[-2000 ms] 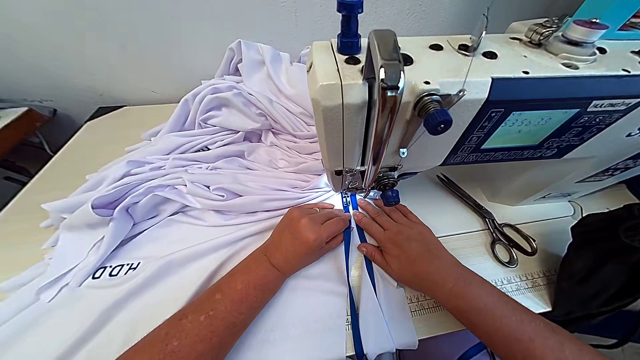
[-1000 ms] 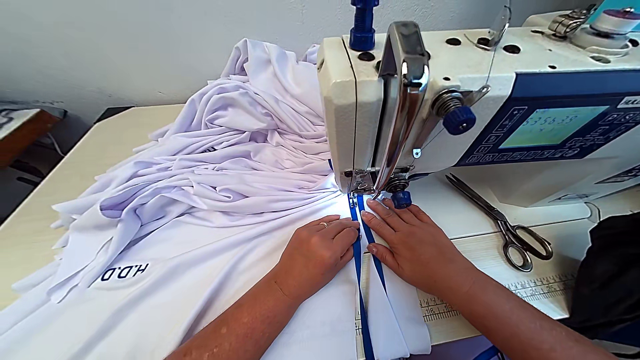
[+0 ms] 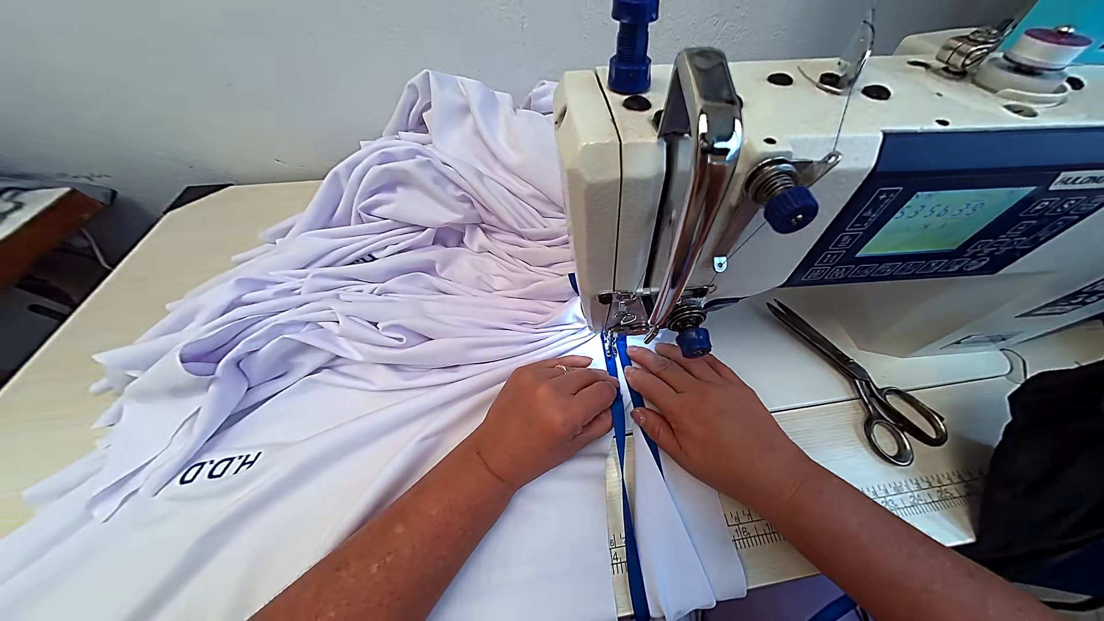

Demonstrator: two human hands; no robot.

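White fabric [image 3: 362,431] with dark lettering lies gathered left of an industrial sewing machine [image 3: 630,198] and runs under its presser foot [image 3: 611,343]. My left hand [image 3: 552,410], a ring on one finger, presses on the fabric just left of a blue ribbon [image 3: 618,423], thumb and fingers close together at its edge. My right hand [image 3: 703,405] lies flat with spread fingers on the narrower white strip [image 3: 673,535], beside a second blue ribbon [image 3: 634,392]. Both sets of fingertips are just in front of the lit presser foot. Whether the left fingers pinch the cloth is hidden.
Metal scissors [image 3: 871,388] lie right of my right hand on the machine bed. A printed ruler scale [image 3: 923,496] runs along the table front. Black cloth [image 3: 1044,466] sits at the right edge. A thread spool [image 3: 1048,47] stands on the machine. The wall is behind.
The view has shifted a little. Both hands remain by the presser foot, on the fabric beside the blue ribbons.
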